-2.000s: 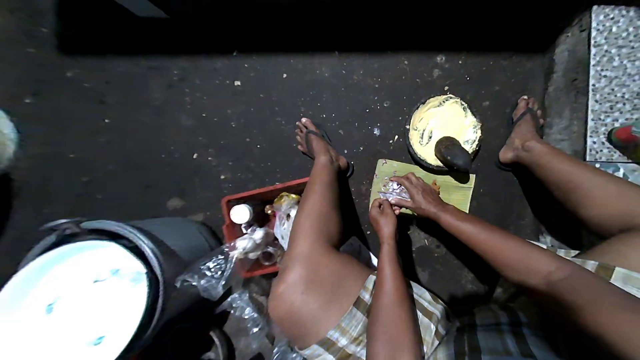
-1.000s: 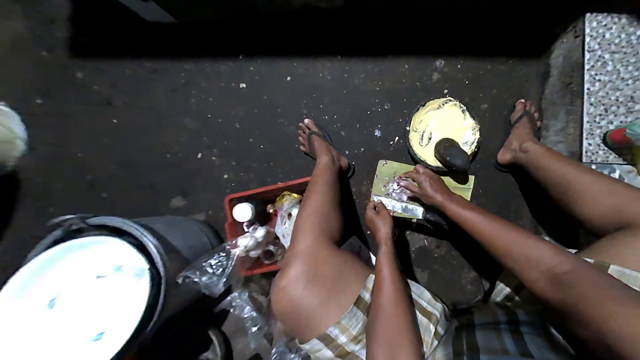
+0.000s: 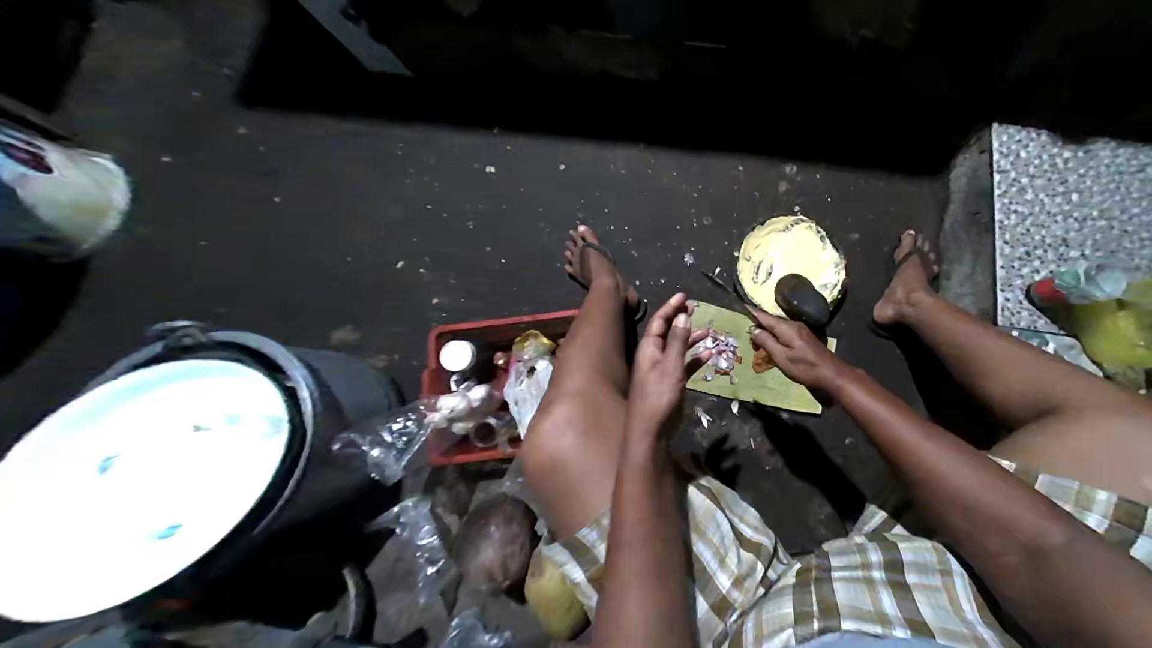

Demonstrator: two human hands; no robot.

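Observation:
My left hand (image 3: 664, 360) is raised beside the left edge of a green leaf-like sheet (image 3: 765, 393), palm showing, with nothing in it. On the sheet lies a pile of small pinkish-white chopped pieces (image 3: 717, 353). My right hand (image 3: 792, 349) is over the sheet's right part, close to an orange-brown piece (image 3: 762, 360). At its fingertips is the end of a thin dark tool (image 3: 718, 282), perhaps a knife; whether the fingers grip it is unclear. Just beyond stands a round container of pale yellow paste (image 3: 781, 252), with a dark oval object (image 3: 802, 300) at its near edge.
A red crate (image 3: 438, 360) holding a white-capped container (image 3: 457, 355) and plastic bags is left of my leg. Farther left stands a large bucket with a white top (image 3: 144, 486). A speckled slab (image 3: 1062, 207) is at right. Scraps dot the dark floor (image 3: 360, 225).
My left hand has lifted off the sheet and opened. My right hand has moved right, away from the chopped pile. The shiny blade near my left hand one second ago no longer shows there.

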